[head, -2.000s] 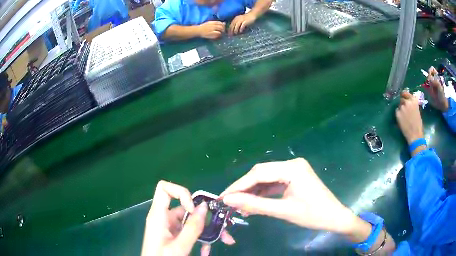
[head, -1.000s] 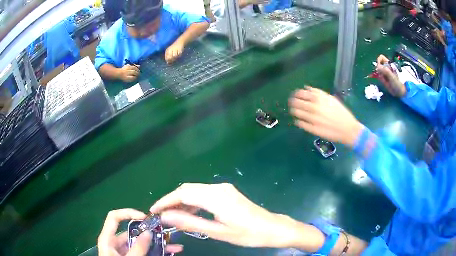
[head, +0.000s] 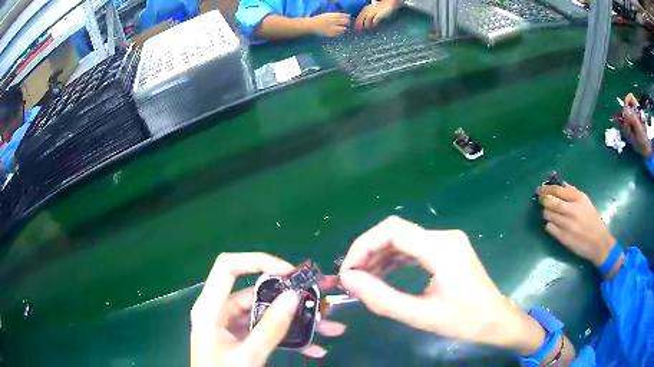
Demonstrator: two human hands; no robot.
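My left hand holds a silver-rimmed, dark watch case (?), with the thumb over its open face. A small dark inner module (?) sticks up at the case's upper right edge. A small whitish piece with a yellow end juts out at the case's right side. My right hand is just right of the case, thumb and index fingertips pinched together. Whether anything small is between them cannot be told.
A part-assembled unit lies on the dark green surface. At right, a neighbour's hand touches a dark piece, near a crumpled white piece and a metal post. Black trays and white trays are stacked upper left.
The view has shifted. My right fingertips have come off the module to the right, and the module stands up more from the case. The neighbour's hand is now at a dark piece.
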